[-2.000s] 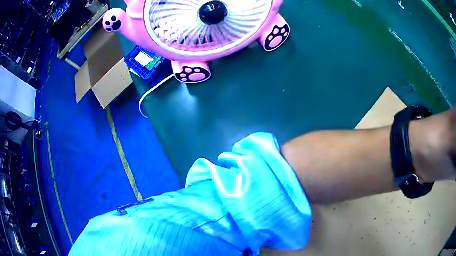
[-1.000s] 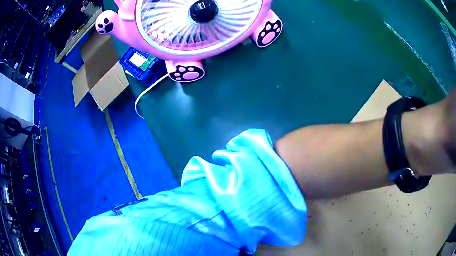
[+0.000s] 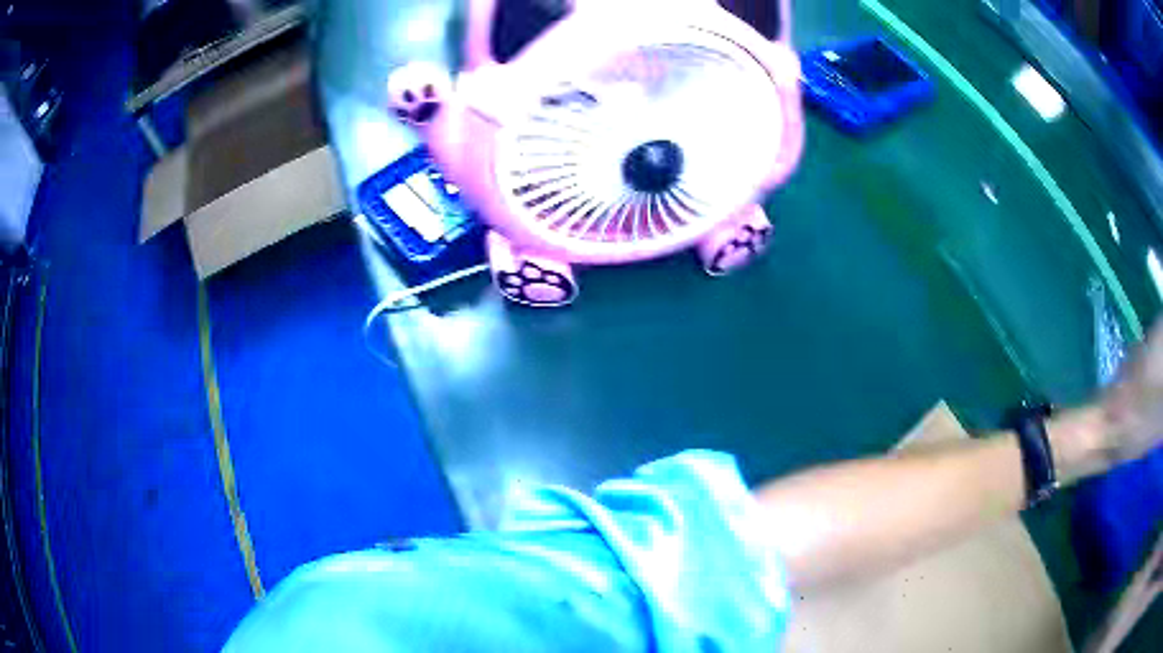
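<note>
My left arm, in a light blue sleeve with a black wristband, reaches across to the right edge. My left hand point(image 3: 1133, 406) is blurred and cut off by that edge, so its fingers and any hold are hidden. Below it is a blurred dark blue thing point(image 3: 1122, 517), perhaps a housing; I cannot tell if they touch. The tan cardboard mat point(image 3: 937, 593) lies under my forearm. My right hand is not recognisable; a blurred tan strip at the lower right edge is unclear.
A pink animal-shaped fan point(image 3: 533, 198) stands on the green bench point(image 3: 638, 370). A blue case point(image 3: 867, 83) lies beyond it. An open blue shell point(image 3: 418, 211) is beside it, near a white cable. An open carton point(image 3: 262, 211) is on the blue floor.
The view has shifted, so the fan appears lower and further right. The far blue case and the blue thing at the right edge have come into view. My left hand reaches farther from me.
</note>
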